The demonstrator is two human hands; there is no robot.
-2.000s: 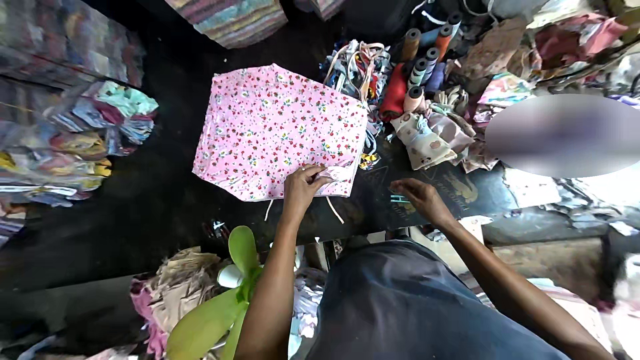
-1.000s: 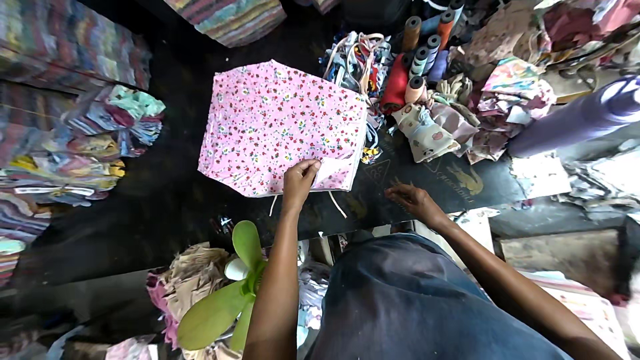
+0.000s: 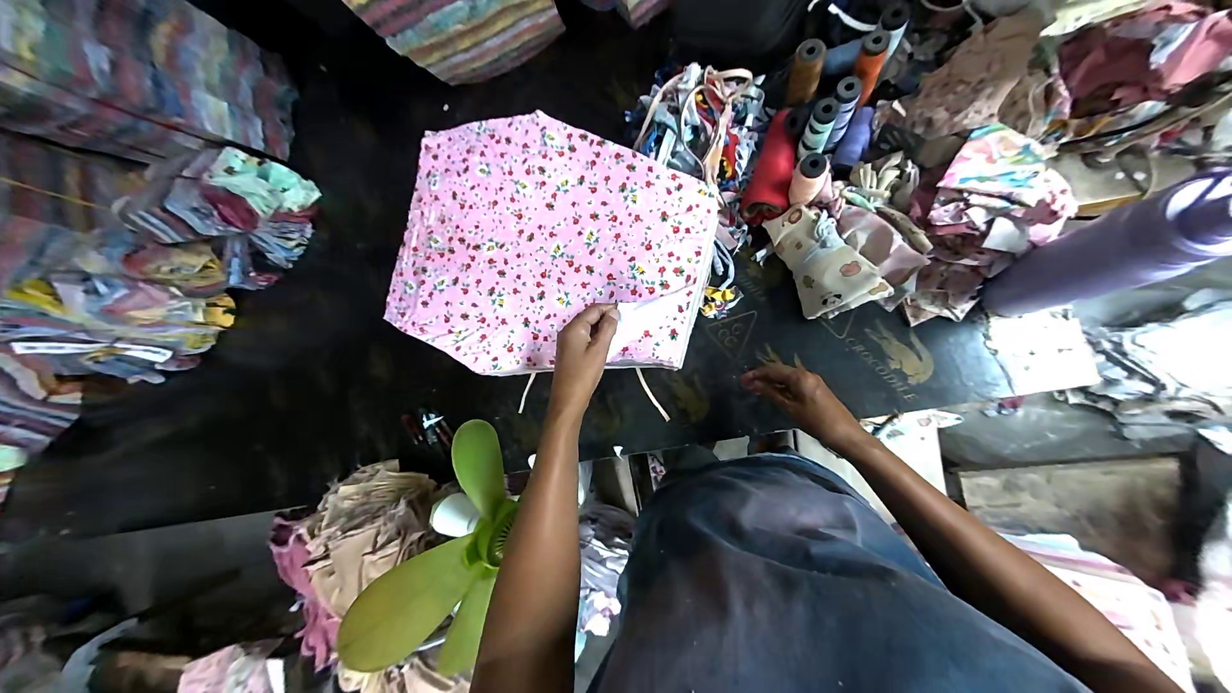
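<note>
A pink floral cloth piece (image 3: 549, 231) lies spread on the black table, with two thin cream ties (image 3: 652, 393) hanging from its near edge. My left hand (image 3: 585, 345) pinches a small fold of it near the lower right corner, where a pale patch of fabric shows beside the fingertips. To the right of the cloth, my right hand (image 3: 789, 387) hovers over or rests on the tabletop, fingers partly curled; no held object can be made out.
Thread cones (image 3: 818, 125) stand beyond the cloth, beside tangled fabric strips (image 3: 698, 120) and a patterned bundle (image 3: 828, 265). A purple roll (image 3: 1107, 245) is at right. Striped cloth stacks (image 3: 144, 77) fill the left. A green fan (image 3: 491, 539) sits by the table's near edge.
The small light-blue item seen near my right hand two seconds ago no longer shows there. My left hand stays at the cloth's near right part. The purple roll is now plainly in view.
</note>
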